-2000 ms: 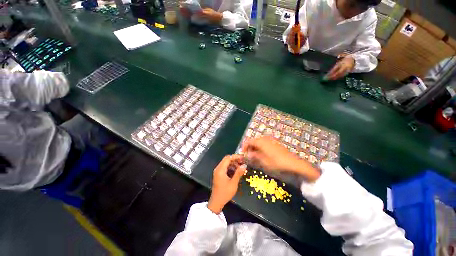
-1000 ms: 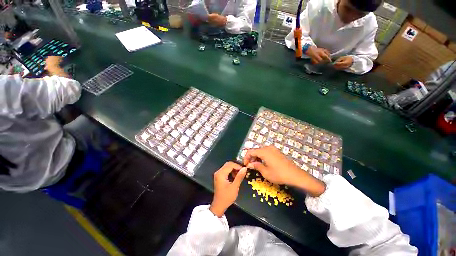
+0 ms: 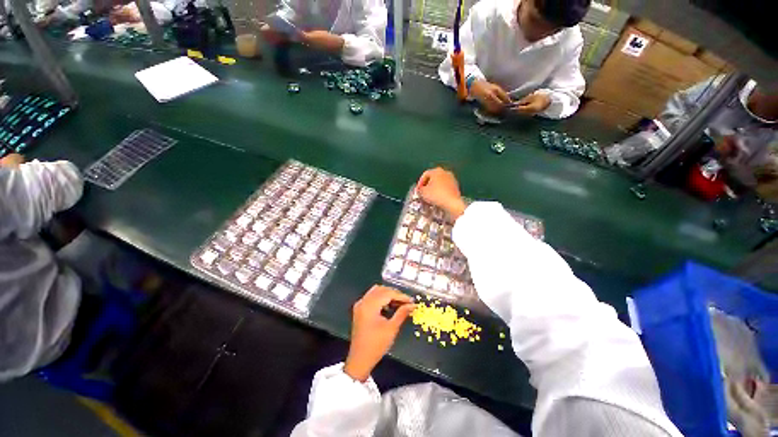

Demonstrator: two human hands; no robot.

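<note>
My left hand (image 3: 375,328) is bare, thumb and forefinger close together at the left edge of a loose pile of yellow pieces (image 3: 444,321); whether they hold a piece is too small to tell. My right hand (image 3: 440,193) is over the far left corner of the right clear tray (image 3: 418,256), fingers bent down; its fingertips and anything in them are hidden. That tray has small silvery parts in its pockets, and my right sleeve covers much of it. A second clear tray (image 3: 286,235) of silvery parts lies to its left.
A blue bin (image 3: 682,341) with translucent bags stands at the right. An empty clear tray (image 3: 130,159) and a white sheet (image 3: 176,78) lie at the left. People in white smocks work across the bench and at the left edge. Small green boards (image 3: 358,79) lie beyond the trays.
My hands have separated. My right hand has moved from beside my left fingertips to the tray's far left corner. My left hand stays near the yellow pile. The view has shifted right.
</note>
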